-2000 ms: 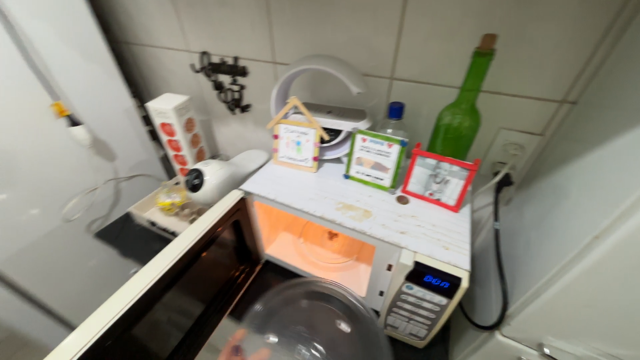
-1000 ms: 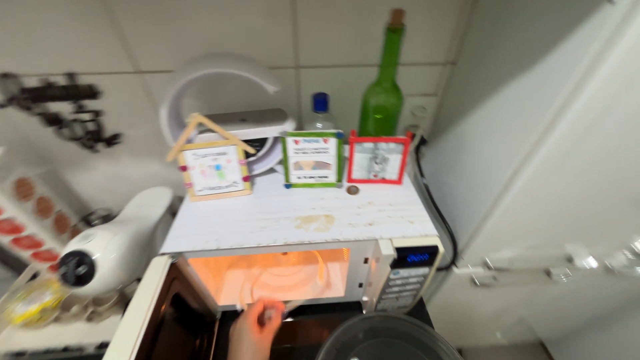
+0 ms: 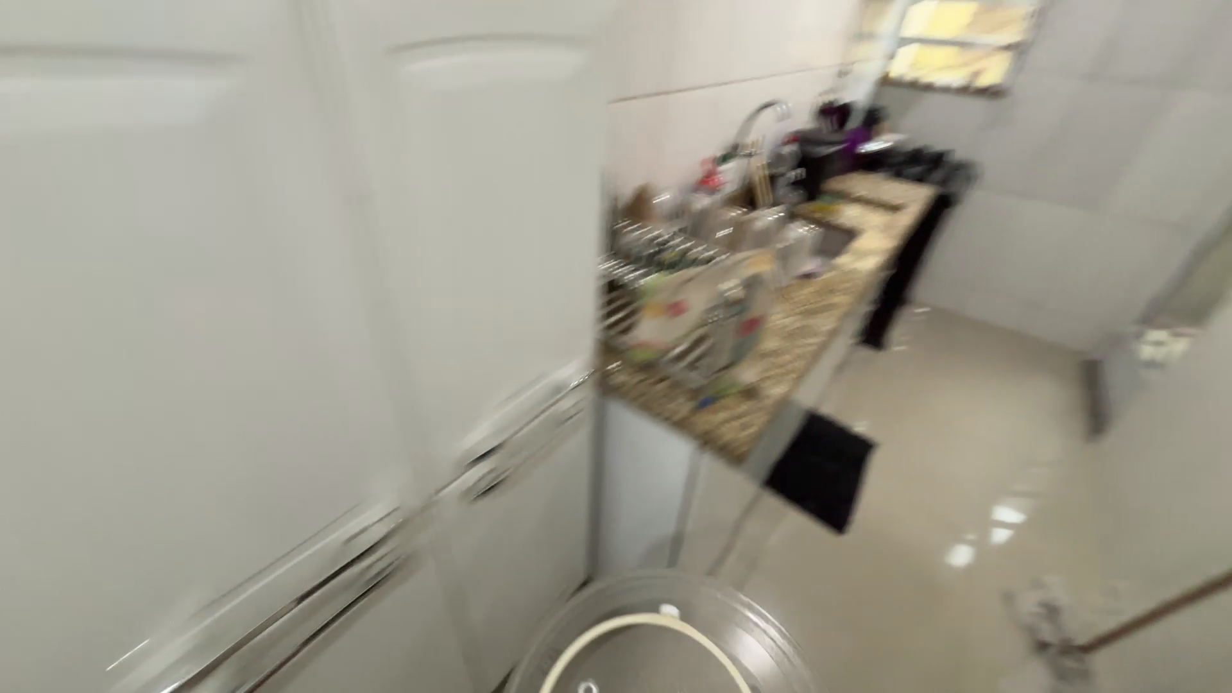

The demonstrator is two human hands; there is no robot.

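Note:
A clear round lid or dish (image 3: 664, 616) with a pale ring shows at the bottom middle of the head view, its lower part cut off by the frame edge. Neither my left hand nor my right hand is in view, so what holds the clear piece is hidden. The whole view is blurred by motion.
White cabinet doors (image 3: 192, 289) with metal handles (image 3: 318, 587) fill the left. Beyond them a granite counter (image 3: 808, 308) bears a loaded dish rack (image 3: 664, 260) and a faucet (image 3: 760, 115). A black mat (image 3: 823, 472) lies on the tiled floor (image 3: 924, 481).
The view has swung far away from the open microwave to the cabinets, counter and floor. The hand seen near the microwave a second ago is out of view. The clear round piece still shows at the bottom.

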